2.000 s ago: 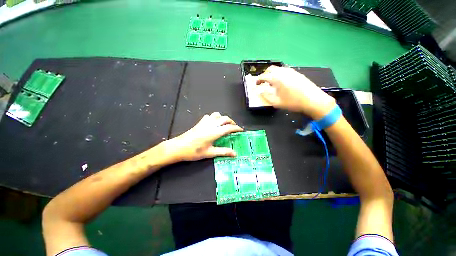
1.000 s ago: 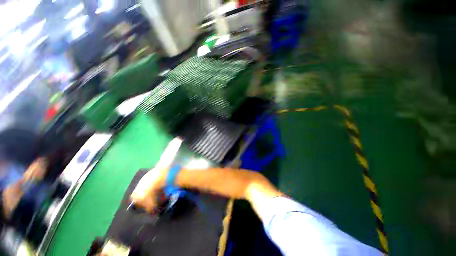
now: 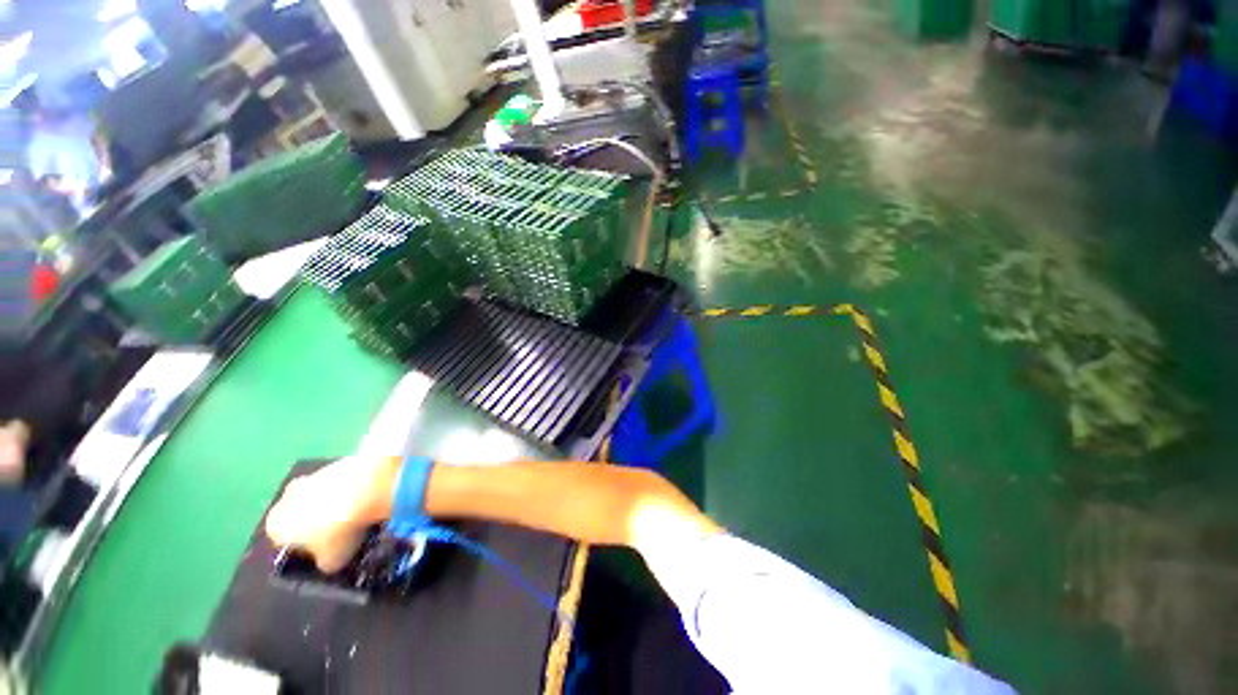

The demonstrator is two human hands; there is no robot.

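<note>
My right hand (image 3: 326, 513), with a blue wrist strap (image 3: 411, 496) and thin blue cord, is at the lower left over a black component bin (image 3: 323, 581) on the black mat (image 3: 462, 618). The hand covers most of the bin. Its fingertips are hidden and blurred, so I cannot tell whether they hold anything. My left hand is not in view. A pale object (image 3: 238, 676) is cut off at the bottom edge; I cannot tell what it is.
Beyond my hand stands a black ribbed rack (image 3: 523, 369) with many upright green boards (image 3: 530, 231). A green surface (image 3: 204, 462) runs along the left. A blue stool (image 3: 668, 394) stands right of the bench. Yellow-black tape (image 3: 903, 448) marks the green floor. Part of a person shows at the far left.
The view has swung right, away from the panel and my left hand, onto the rack and floor. Since one second ago the picture has sharpened, and my right hand remains at the bin.
</note>
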